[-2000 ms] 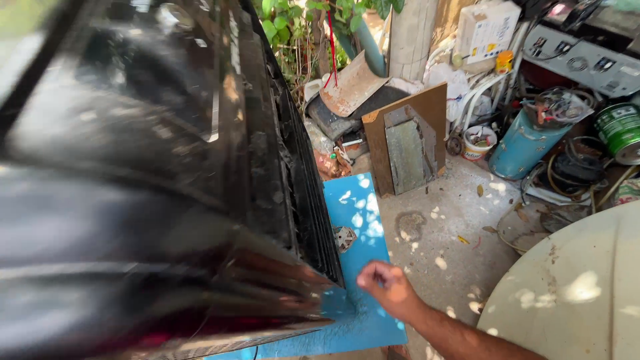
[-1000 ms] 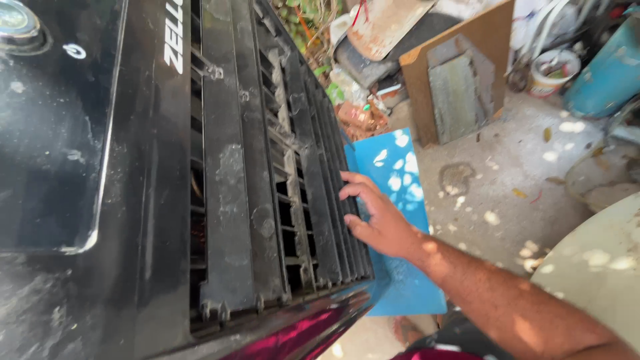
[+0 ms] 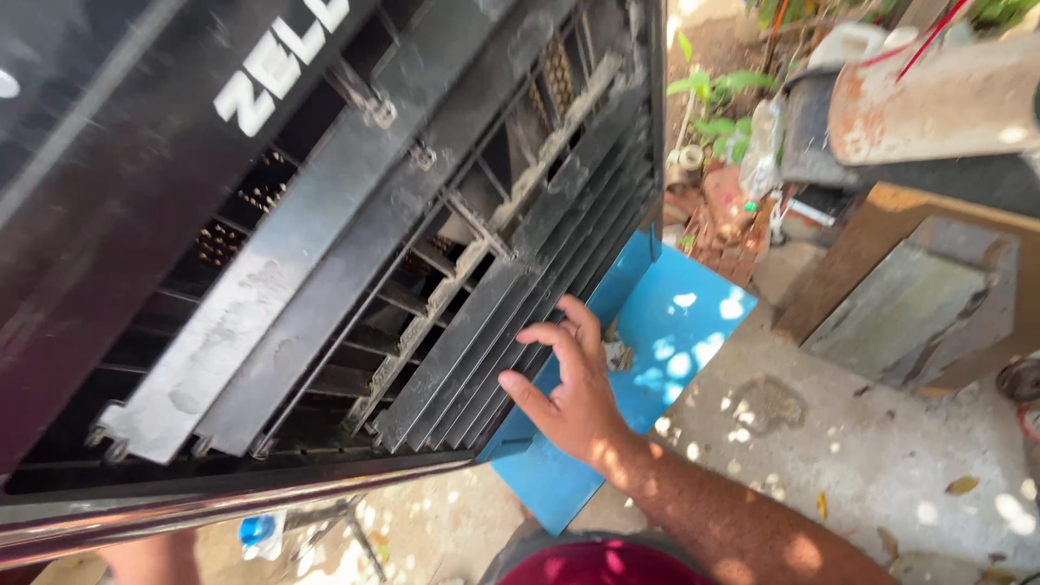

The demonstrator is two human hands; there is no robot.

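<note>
A black appliance housing, which looks like an air cooler with white lettering, fills the left and middle. Its louver slats (image 3: 496, 309) run diagonally across the front, some of them dusty; honeycomb pad (image 3: 561, 73) shows through the gaps. My right hand (image 3: 573, 370) is beside the lower slats, fingers spread and bent, with nothing in it; whether the fingertips touch the slats is unclear. My left hand (image 3: 154, 561) is at the bottom left edge below the housing, mostly hidden behind it. A blue metal panel or stand (image 3: 658, 341) is under the housing, behind my right hand.
A wooden board (image 3: 845, 268) with a grey patch lies at the right on the concrete floor (image 3: 812, 455). Behind it are a rusty cylinder (image 3: 934, 106), a dark tub (image 3: 812, 154), brick rubble (image 3: 731, 211) and plants. A blue-capped item (image 3: 258, 530) is below the housing.
The view has shifted closer to the louvers and turned. My right hand was beyond the housing's corner two seconds ago and is now in front of the slats. My left arm has come into view.
</note>
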